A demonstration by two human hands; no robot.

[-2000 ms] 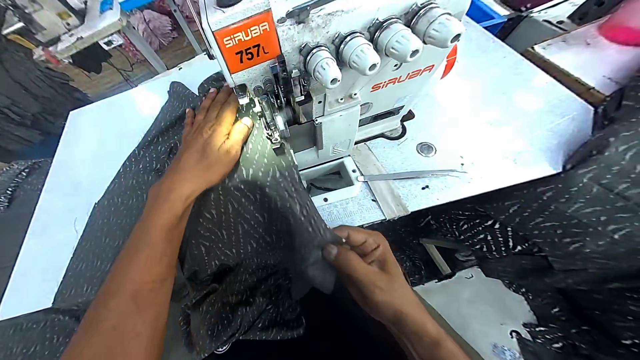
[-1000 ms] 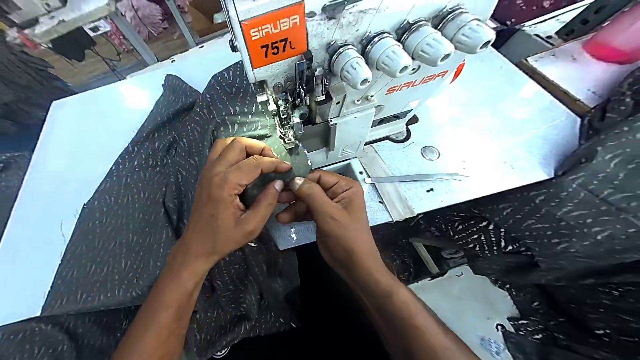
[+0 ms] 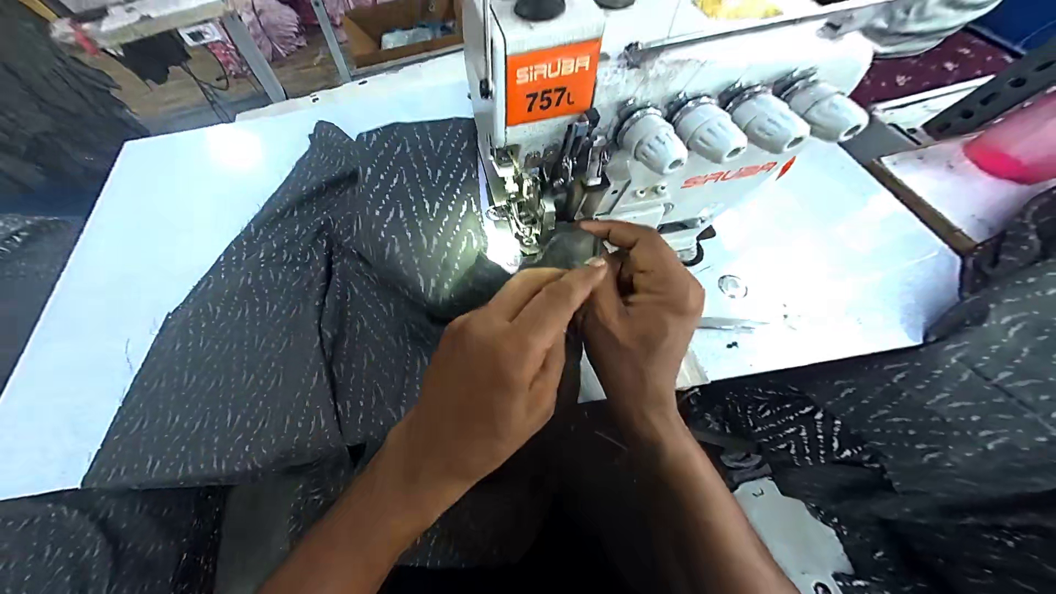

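Note:
A Siruba overlock sewing machine point(image 3: 742, 124) stands on a white table, its lamp lighting the presser foot point(image 3: 528, 223). Dark grey fabric with pale chevron and dash marks point(image 3: 239, 355) spreads over the table to the left of the foot and hangs over the front edge. Just in front of the foot, my left hand point(image 3: 511, 346) and my right hand point(image 3: 648, 313) meet fingertip to fingertip. Both pinch a dark edge of the fabric between them. The fingers partly hide that edge.
Metal tweezers point(image 3: 730, 323) lie on the white tabletop point(image 3: 833, 247), right of my right hand. More dark patterned fabric point(image 3: 973, 371) is heaped at the right. Behind are a cardboard box point(image 3: 404, 33) and a pink object point(image 3: 1019, 144) on a side table.
My left hand has come off the fabric beside the foot, and my right hand has moved up from the lower fabric edge. Both now meet in front of the foot.

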